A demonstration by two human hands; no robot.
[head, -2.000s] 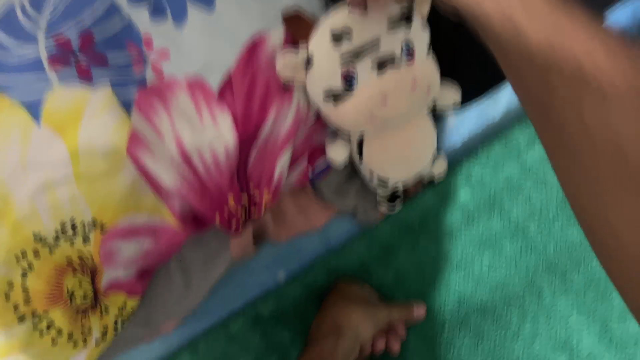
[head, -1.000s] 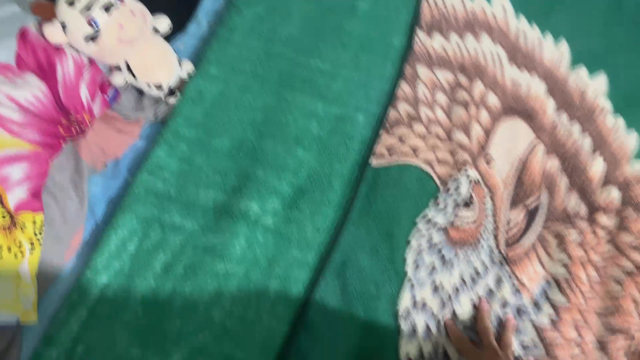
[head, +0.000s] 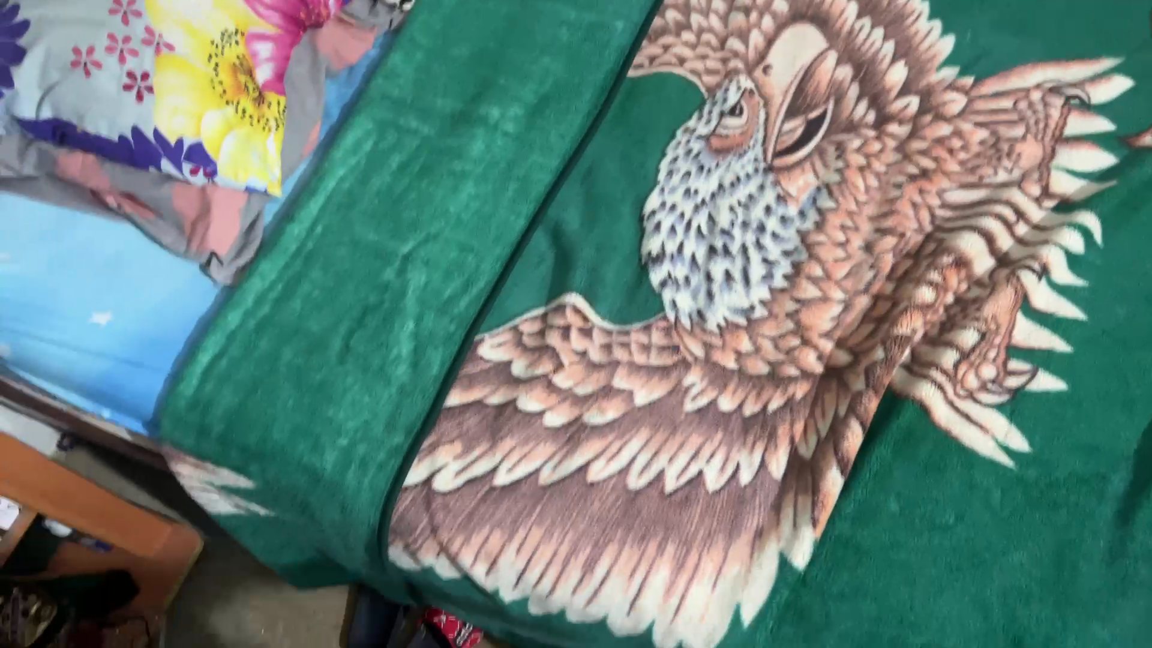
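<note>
Neither of my hands shows in the head view now. A green plush blanket printed with a large brown eagle lies spread over the bed, its upper part folded back in a wide plain green band. The fold's lower corner hangs over the bed's side. Beside the band, at upper left, lies a pillow in a floral cover with yellow, pink and purple flowers. Grey and pink cloth sticks out from under it, on a light blue bedsheet.
An orange-brown wooden shelf unit with small items stands at lower left, beside the bed frame's dark edge. Grey floor shows between shelf and bed. A red patterned item is partly visible under the blanket's hanging edge.
The view has swung a lot. The hand that was on the eagle's printed feathers a second ago is out of view, and so is the cow-patterned plush toy seen earlier by the pillow.
</note>
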